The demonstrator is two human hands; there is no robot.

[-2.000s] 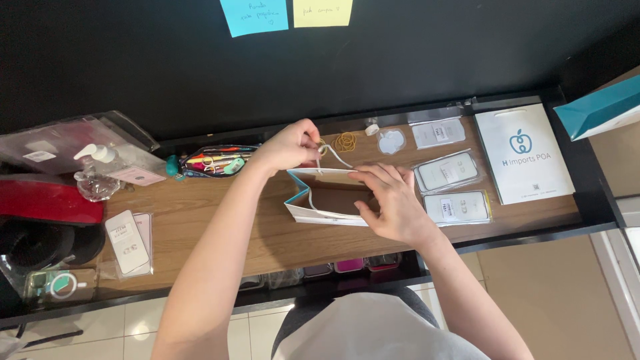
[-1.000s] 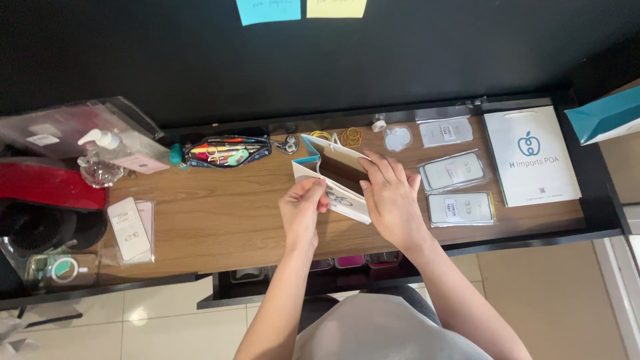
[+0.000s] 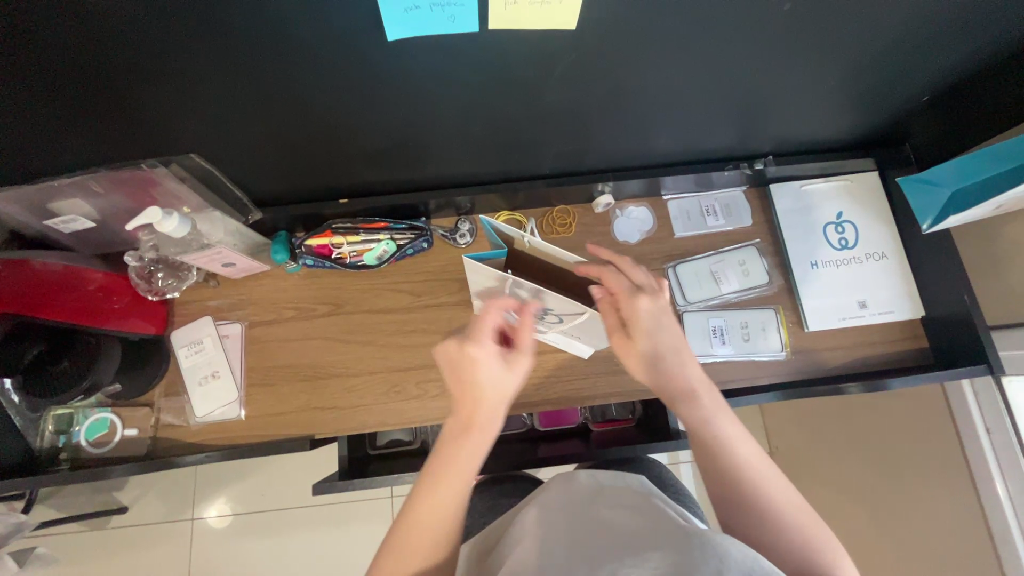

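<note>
A white paper gift bag (image 3: 532, 300) with a teal inner side and a cord handle stands tilted on the wooden desktop, its mouth facing up. My left hand (image 3: 490, 352) is at the bag's near side, thumb and fingertips together at the cord; blur hides whether the cord is between them. My right hand (image 3: 636, 320) rests at the bag's right end, fingers spread over the rim and thumb near the opening. Behind the bag lie yellow rubber bands (image 3: 558, 221) and a correction tape dispenser (image 3: 459, 232).
Packaged screen protectors (image 3: 724, 274) and a flat white paper bag (image 3: 846, 252) lie on the right. Leftward are an open pencil case (image 3: 364, 244), a clear pump bottle (image 3: 160, 264), a red-and-black object (image 3: 80, 296) and more packaged protectors (image 3: 206, 368). An open drawer (image 3: 512, 440) juts out below the desktop.
My left hand was at the cord on the bag's far side, then moved to its near side. The bag has turned from lying nearly level across to slanting down rightward.
</note>
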